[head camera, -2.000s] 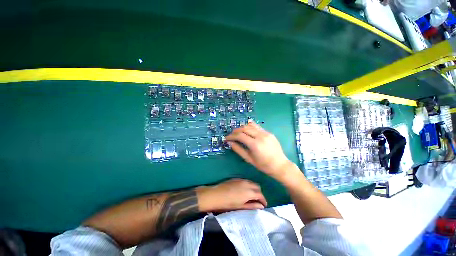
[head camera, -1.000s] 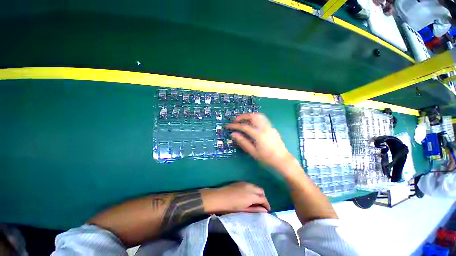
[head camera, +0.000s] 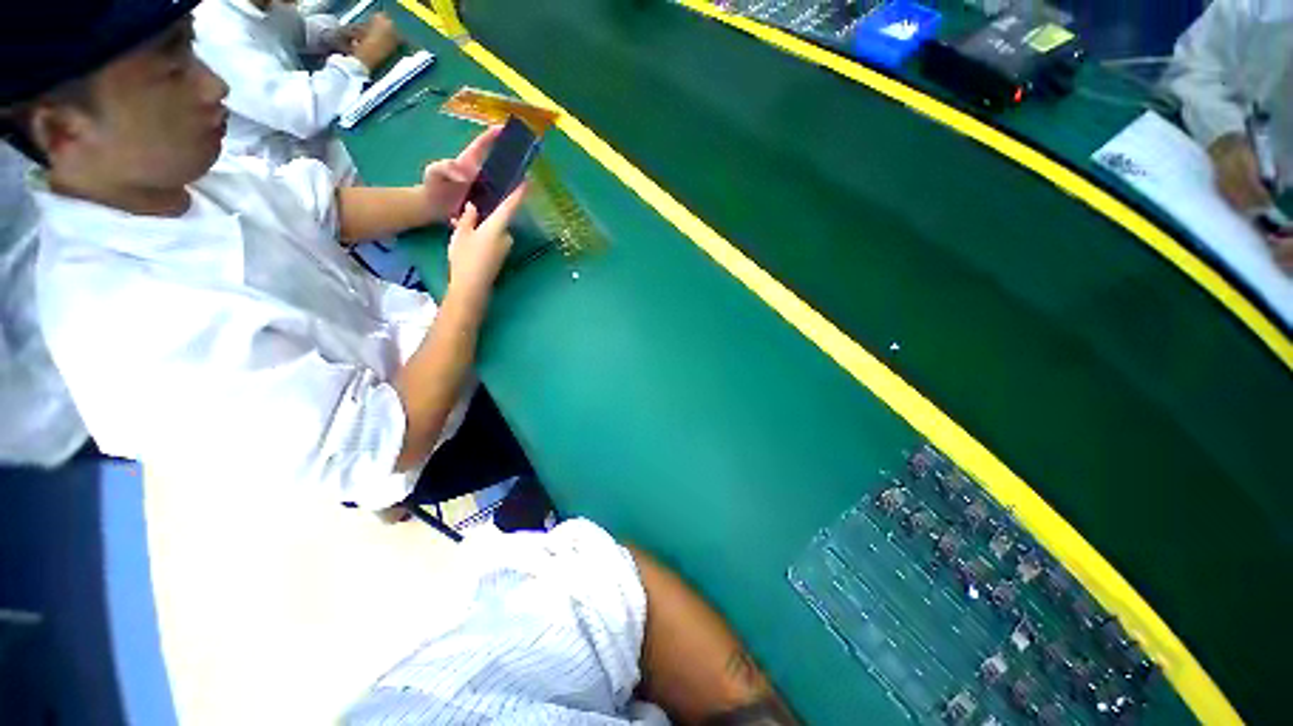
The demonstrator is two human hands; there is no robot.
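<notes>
A clear blister tray (head camera: 851, 596) lies on the green bench at the lower right, cut off by the bottom edge. Several small dark and silvery electronic modules (head camera: 1024, 570) sit in its pockets, mostly on the side near the yellow rail. The pockets on the side nearer me show green through them. My left forearm comes out of a striped white sleeve at the bottom centre; its hand is cut off by the frame edge. My right hand is out of the picture.
A person in a white coat sits at the left, holding a smartphone (head camera: 505, 168) over a yellow-green sheet (head camera: 572, 224) and an orange sheet (head camera: 496, 108). The conveyor belt (head camera: 851, 241) runs diagonally. Across it are a blue box (head camera: 896, 31), a black device (head camera: 1004, 57) and a paper (head camera: 1174, 170).
The view has swung left. Both my hands and the stacked trays have left the picture. The tray now shows at the lower right, and the neighbour with the phone has come into view.
</notes>
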